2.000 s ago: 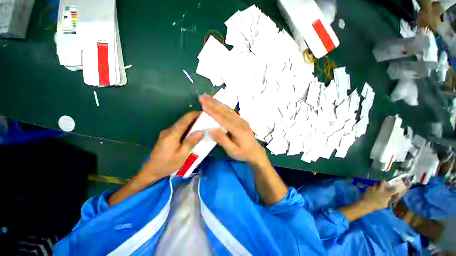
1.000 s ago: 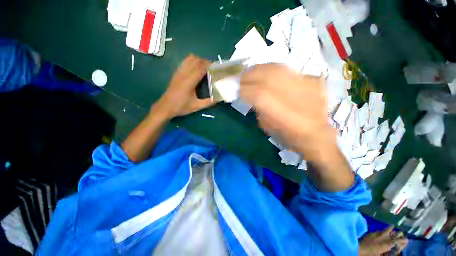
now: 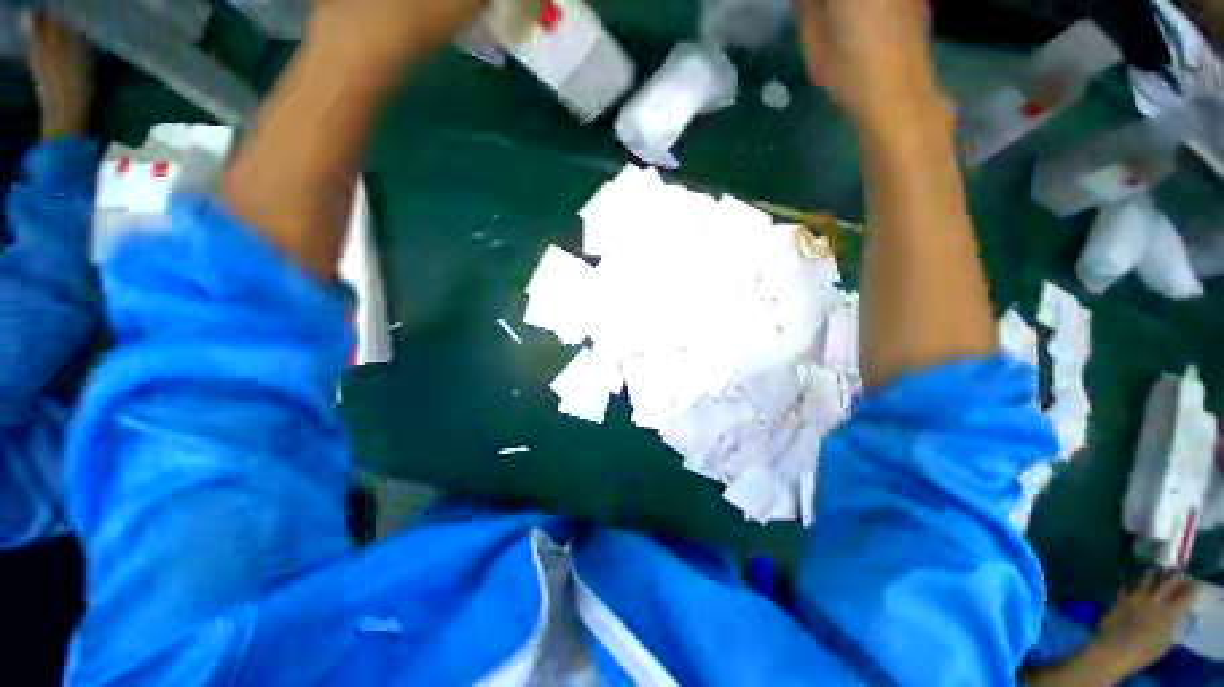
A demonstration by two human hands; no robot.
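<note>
My left hand point(image 3: 396, 16) is at the top edge, blurred and cut off. A white carton with a red mark point(image 3: 577, 61) lies just right of it; whether the hand touches it is unclear. My right hand point(image 3: 866, 47) is also at the top edge, blurred, and its fingers are partly out of the picture. The pile of white leaflets point(image 3: 711, 309) lies on the green table between my forearms, and my right forearm covers part of it. White cartons point(image 3: 365, 289) show partly behind my left forearm.
Red-marked cartons point(image 3: 148, 195) stand at the left. Crumpled translucent wrap point(image 3: 678, 101) and yellow rubber bands point(image 3: 812, 242) lie behind the leaflets. Other wrap point(image 3: 1141, 248) and cartons point(image 3: 1168, 463) are at the right. Other people's hands show at upper left point(image 3: 61, 81) and lower right point(image 3: 1141, 624).
Both my hands have moved from the near side of the table to the far side, with arms stretched forward. The open carton seen in my left hand a second ago is no longer visible there.
</note>
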